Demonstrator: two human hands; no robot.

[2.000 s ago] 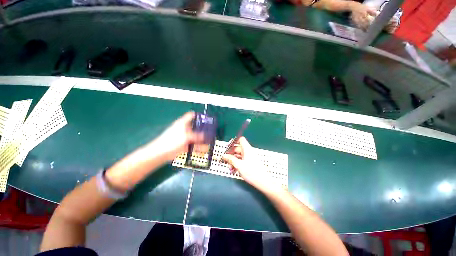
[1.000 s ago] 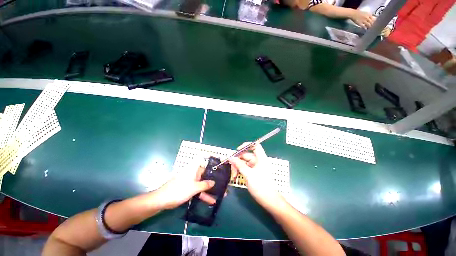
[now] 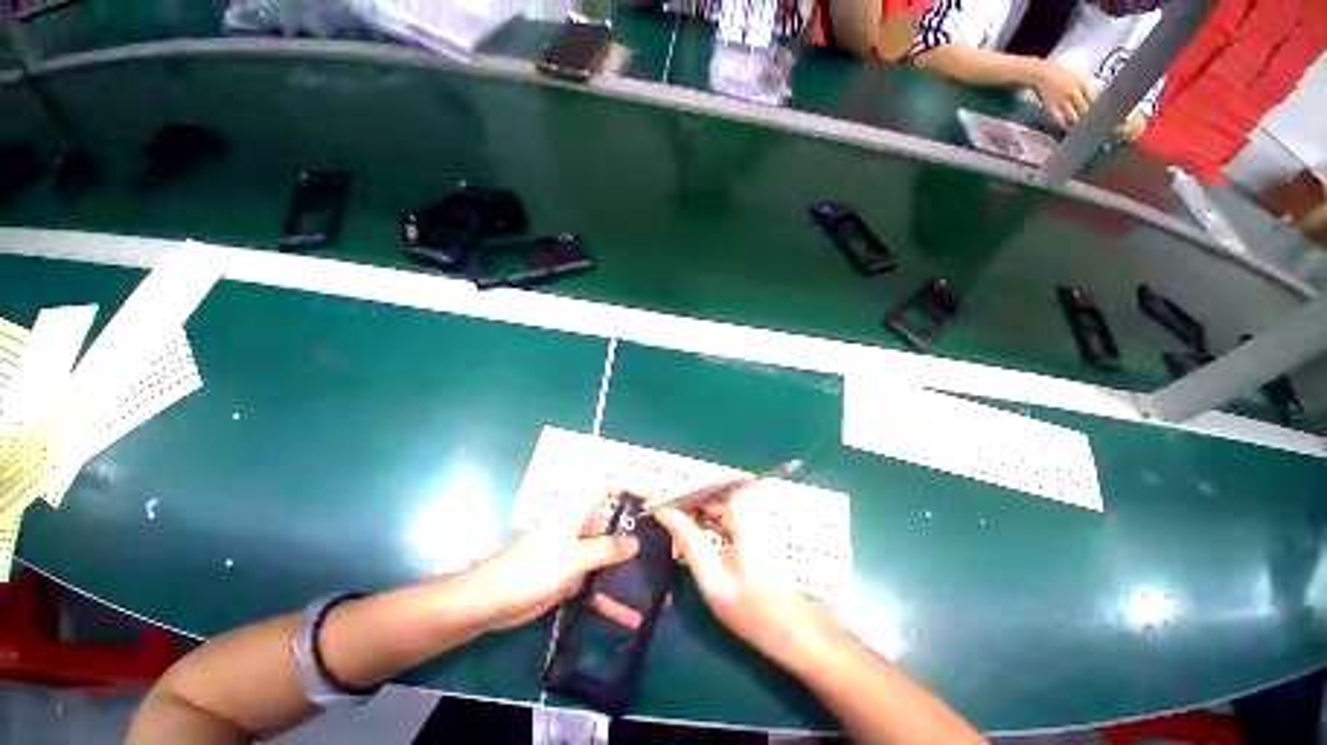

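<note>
My left hand [image 3: 546, 571] holds a black phone housing [image 3: 613, 640] tilted over the near part of the bench; a finger shows through its window. My right hand [image 3: 728, 560] grips tweezers [image 3: 757, 476] pen-like, their inner end at the top of the housing. No adhesive pad can be made out at the tip. A white sticker sheet [image 3: 575, 469] with rows of small marks lies flat behind and under the hands.
A spare sheet [image 3: 975, 444] lies right, a fanned pile of sheets [image 3: 124, 381] left. Beyond the pale rail [image 3: 437, 294], black housings lie on the green belt [image 3: 699, 218]. Plastic bags [image 3: 444, 18] and a person's arm [image 3: 1004, 69] are across it.
The housing came down towards me from over the sheet and is now slightly nearer the bench edge. The tweezers have swung lower and flatter. Belt housings have moved right.
</note>
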